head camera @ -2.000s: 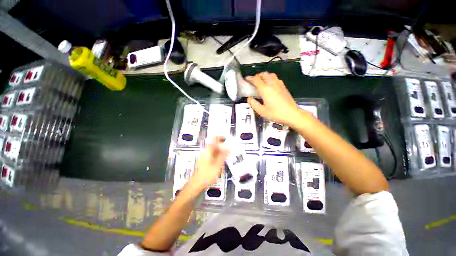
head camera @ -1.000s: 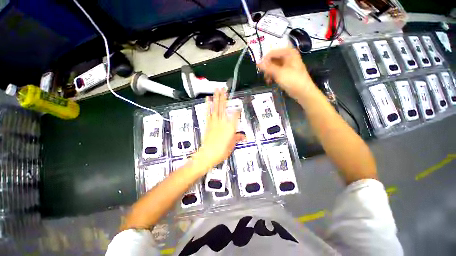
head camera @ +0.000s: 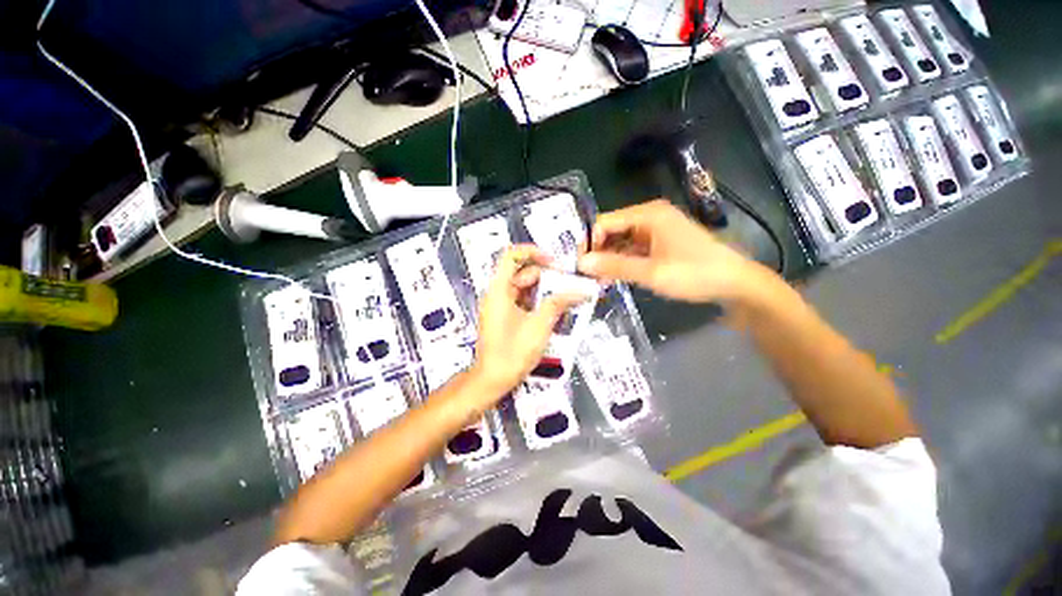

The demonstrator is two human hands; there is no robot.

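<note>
My left hand holds a white device above the right part of the clear blister tray. My right hand pinches a black cable at the device's upper right end. Whether the plug is in the device is hidden by my fingers. White devices with dark ovals lie in the tray pockets. A white cable runs to the tray's left device. Another white cable comes down to the tray's middle.
Two white scanners lie behind the tray. A black scanner lies right. A filled tray is further right. A yellow bottle and clear stack are left. Mice and paper sit on the rear ledge.
The view has shifted right. My right hand has come from the rear ledge to my left hand and now has the black cable. My left hand has lifted a device off the tray.
</note>
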